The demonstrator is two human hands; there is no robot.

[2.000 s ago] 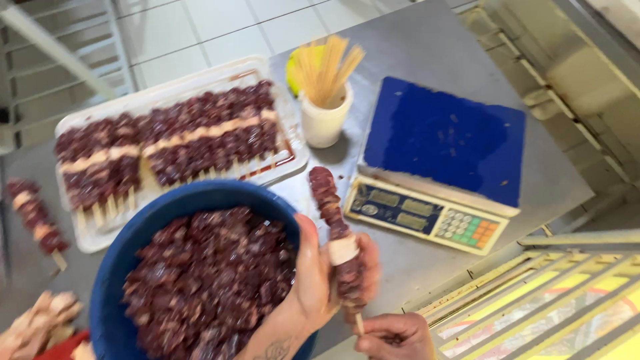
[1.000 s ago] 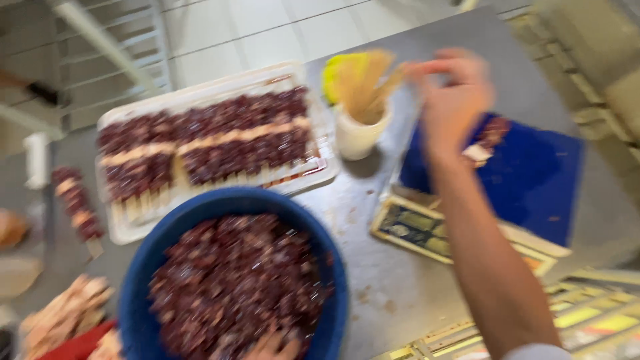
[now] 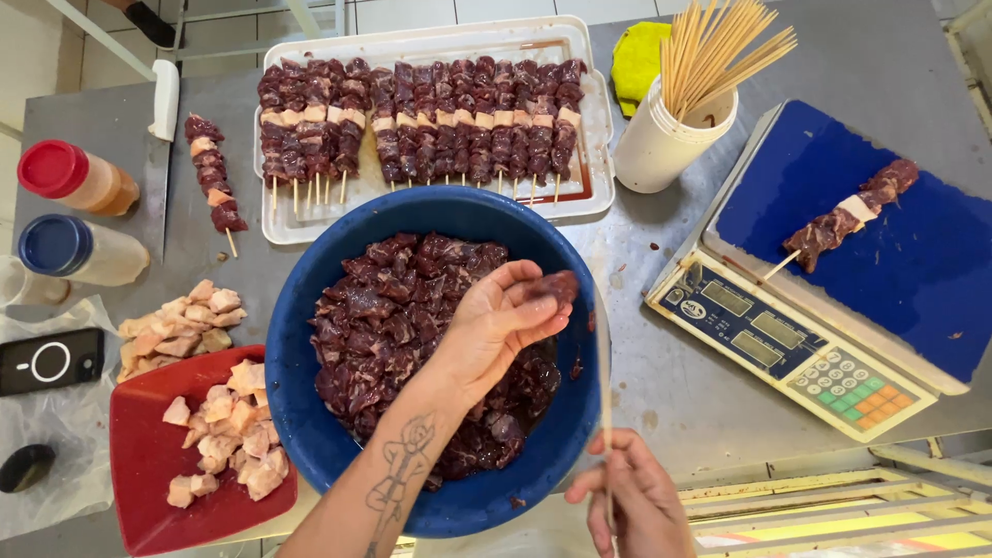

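My left hand (image 3: 504, 325) holds a piece of dark raw meat (image 3: 549, 288) between thumb and fingers, above a blue plastic basin (image 3: 291, 434) full of meat chunks (image 3: 387, 310). Near the basin's lower right edge, my right hand (image 3: 632, 492) grips a bare wooden skewer (image 3: 604, 364), upright in view and blurred. One loaded meat skewer (image 3: 845, 215) with a pale piece at its middle lies on the blue plate of a digital scale (image 3: 783, 341). Rows of loaded skewers (image 3: 473, 120) rest on a white plastic tray (image 3: 426, 39) behind the basin.
A white container (image 3: 666, 147) of bare skewers stands by a yellow cloth (image 3: 635, 62). At left are a knife (image 3: 165, 101), a lone loaded skewer (image 3: 209, 174), two lidded jars (image 3: 77, 177) (image 3: 81, 248), a phone (image 3: 50, 360), pale pieces (image 3: 182, 322) and a red dish (image 3: 139, 465) holding more.
The loaded skewer my hands held two seconds ago now lies on the scale. My right hand has come from the skewer container to the basin's lower right. My left hand has lifted from the meat.
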